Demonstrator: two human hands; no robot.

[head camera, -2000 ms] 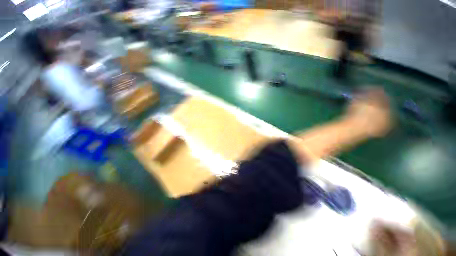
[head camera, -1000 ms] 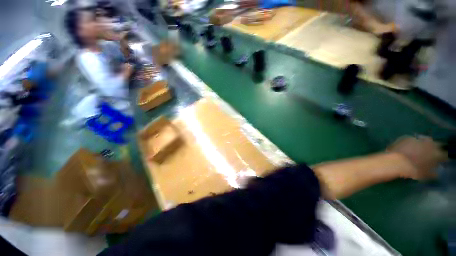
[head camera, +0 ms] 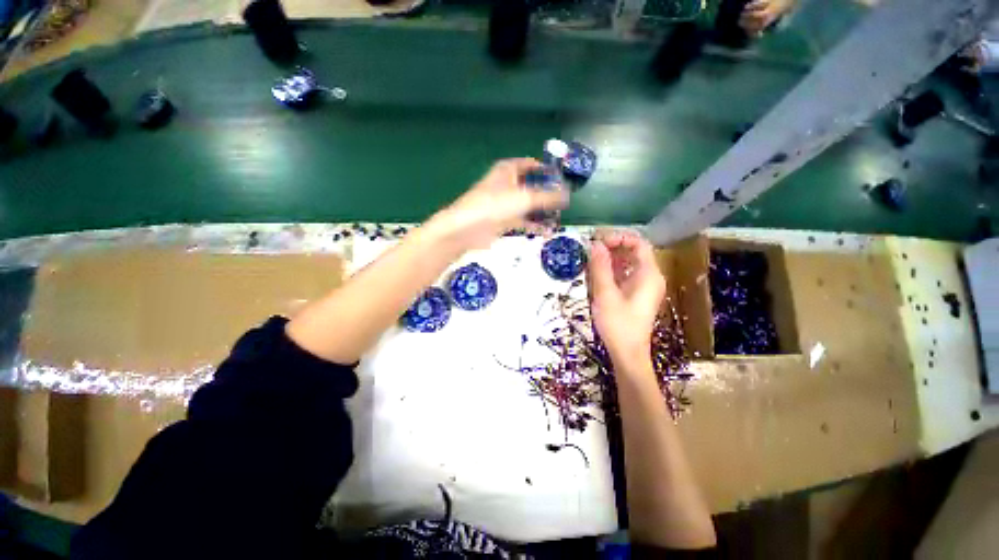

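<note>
Three round circuit boards lie on the white work sheet (head camera: pixel 482 438): two side by side at the left (head camera: pixel 472 287) (head camera: pixel 425 311) and one (head camera: pixel 565 258) near my right hand. My left hand (head camera: pixel 513 202) is blurred at the belt's near edge, with a dark round unit at its fingertips. Another board assembly (head camera: pixel 577 162) with a pale end lies just beyond it on the belt. My right hand (head camera: pixel 627 273) is raised beside the right board, fingertips together; whether it pinches anything is unclear. A pile of red-black lead wires (head camera: pixel 575 366) lies left of my right forearm.
The green conveyor belt (head camera: pixel 416 142) carries black housings (head camera: pixel 509 27) and board assemblies (head camera: pixel 296 90). A white metal post (head camera: pixel 811 109) slants at the right. A cardboard parts box (head camera: pixel 787 301) holds small dark parts. An empty cardboard tray (head camera: pixel 66 443) is at the left. Another person's hand (head camera: pixel 764 13) shows at the top.
The view has swung from the left along the line to the work sheet. My left arm has come back from far over the belt to its near edge. My right hand is now clearly in view.
</note>
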